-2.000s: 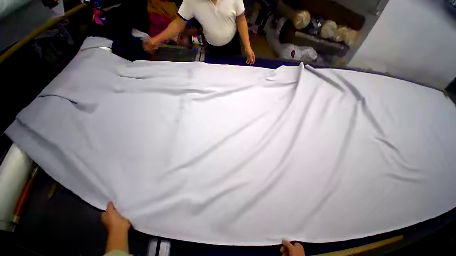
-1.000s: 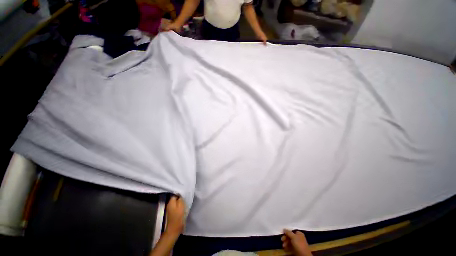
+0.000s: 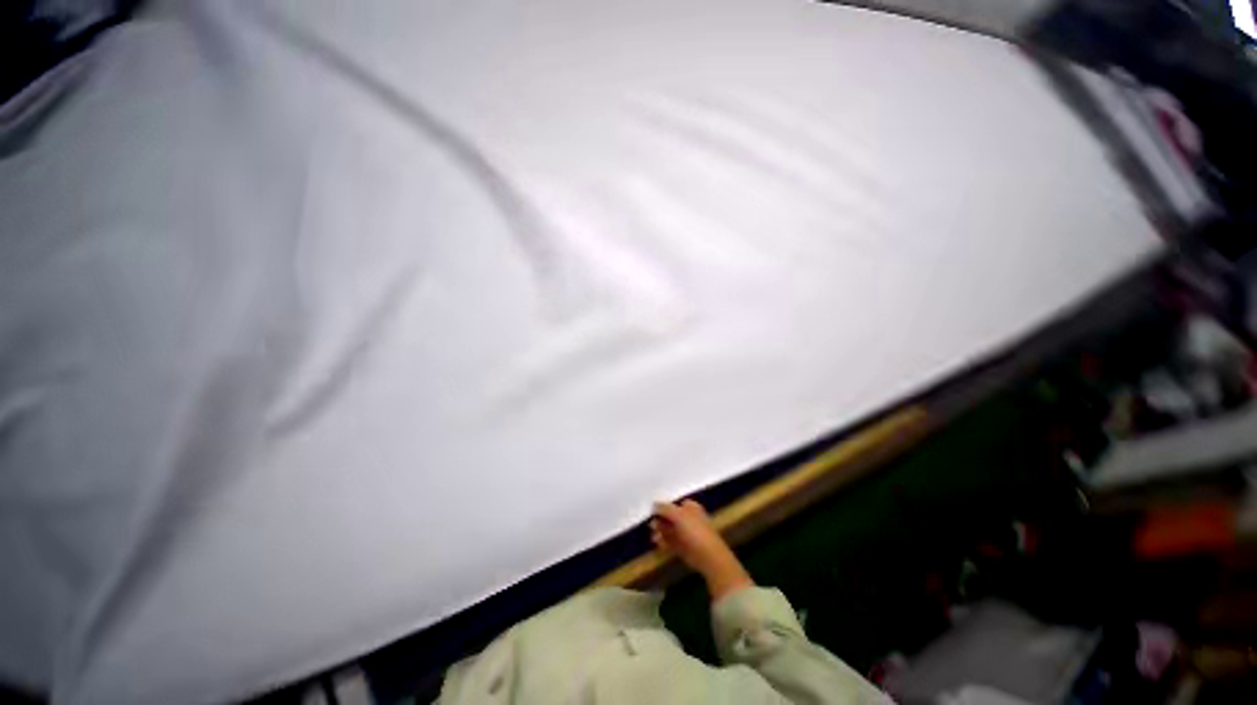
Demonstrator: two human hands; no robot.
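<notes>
The pale grey-lilac fabric (image 3: 772, 317) covers the table, with soft folds at the left and centre. My right hand (image 3: 685, 534) pinches its near edge at the table rim. My left hand is not in view. A yellow-tan wooden stick (image 3: 827, 461) lies along the near rim, partly behind my right hand. A narrow dark blue strip shows under the near edge of the pale fabric. The view is slightly blurred.
The end of a silver-white rail (image 3: 352, 686) shows at the bottom left. A green floor (image 3: 882, 551) with scattered scraps lies below the table at the right. Orange and white items lie at the right edge. Dark cloth is at the top left.
The view has swung to the right along the table. My left hand and the other person have left the picture. My right hand still holds the fabric edge.
</notes>
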